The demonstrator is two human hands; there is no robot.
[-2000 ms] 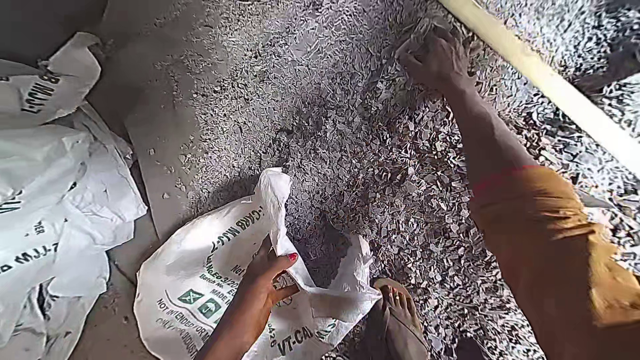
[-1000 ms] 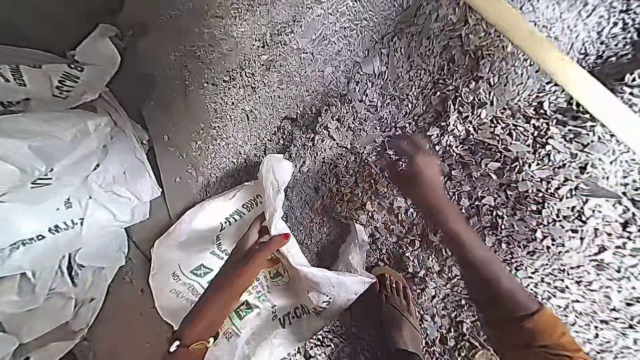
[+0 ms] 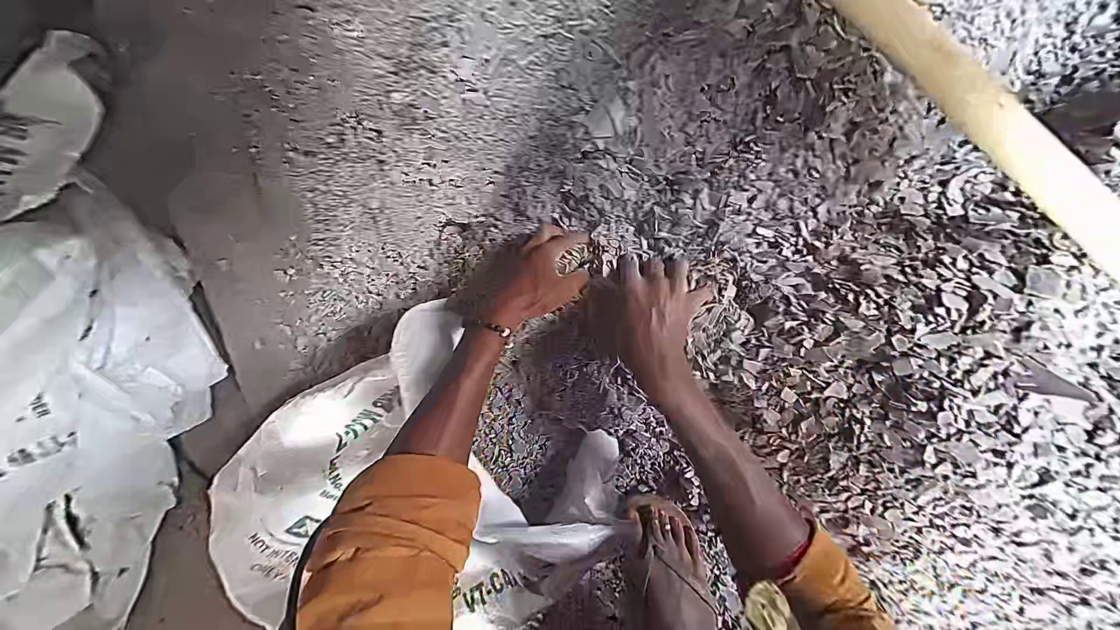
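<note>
Small flat flakes [image 3: 840,350] lie in a broad heap on the ground. Near the middle of the view my left hand [image 3: 542,276] rests at the flakes, its fingers curved and apart. Close to its right, my right hand [image 3: 652,315] is palm down with its fingertips in the flakes; what lies under the palm is hidden. Below both hands an open-mouthed white woven sack [image 3: 350,420] with green print lies on the ground, partly behind my left forearm. Some flakes show at its mouth.
More white sacks [image 3: 96,350] are piled at the left. A pale pole [image 3: 989,105] crosses the upper right over the flakes. My sandaled foot [image 3: 669,560] stands at the right edge of the sack's mouth. Bare floor [image 3: 219,201] shows between pile and flakes.
My left hand has let go of the sack's rim and moved up to the flakes beside my right hand. Since the earliest frame, my right hand has come down and left from near the pole.
</note>
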